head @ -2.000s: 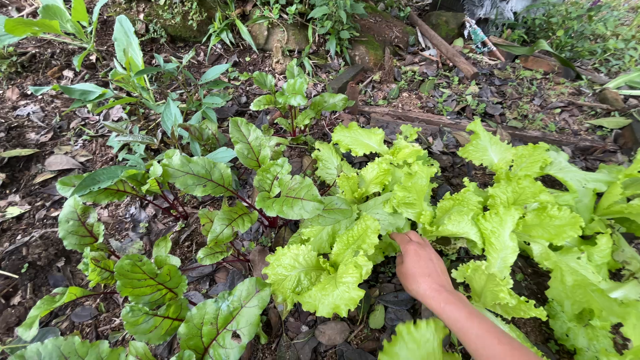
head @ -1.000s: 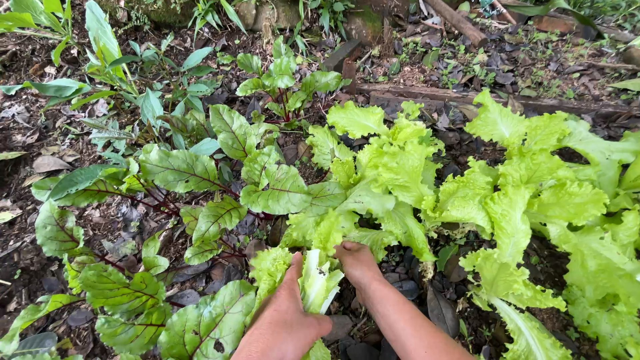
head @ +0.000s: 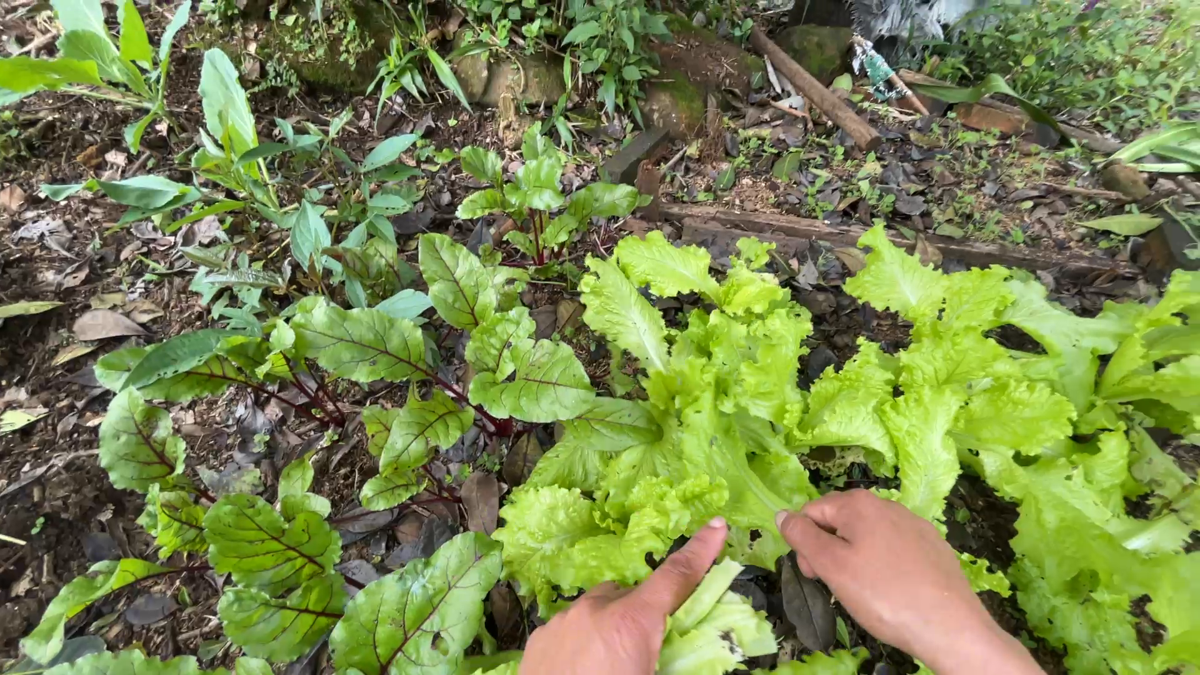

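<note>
Low in the middle, my left hand (head: pixel 623 609) is closed around a bunch of picked lettuce leaves (head: pixel 717 628), its index finger stretched toward the growing plant. My right hand (head: pixel 872 562) is just to the right, thumb and fingertips pinched at the lower edge of a leaf on the curly green lettuce plant (head: pixel 712 412). Both hands are close together but apart. The stem ends of the picked leaves show below the index finger; the palm hides the rest.
Beet plants with red-veined leaves (head: pixel 356 347) grow at left and middle. More lettuce (head: pixel 1059 450) spreads at right. A weathered board (head: pixel 900 244) lies behind the lettuce, and a wooden stick (head: pixel 816 89) lies farther back. Stones (head: pixel 525 80) and weeds line the far edge.
Two seconds ago only my right hand was in view, at the lettuce. My left hand came in holding leaves; my right hand has since moved from beside them to another leaf of the plant.
</note>
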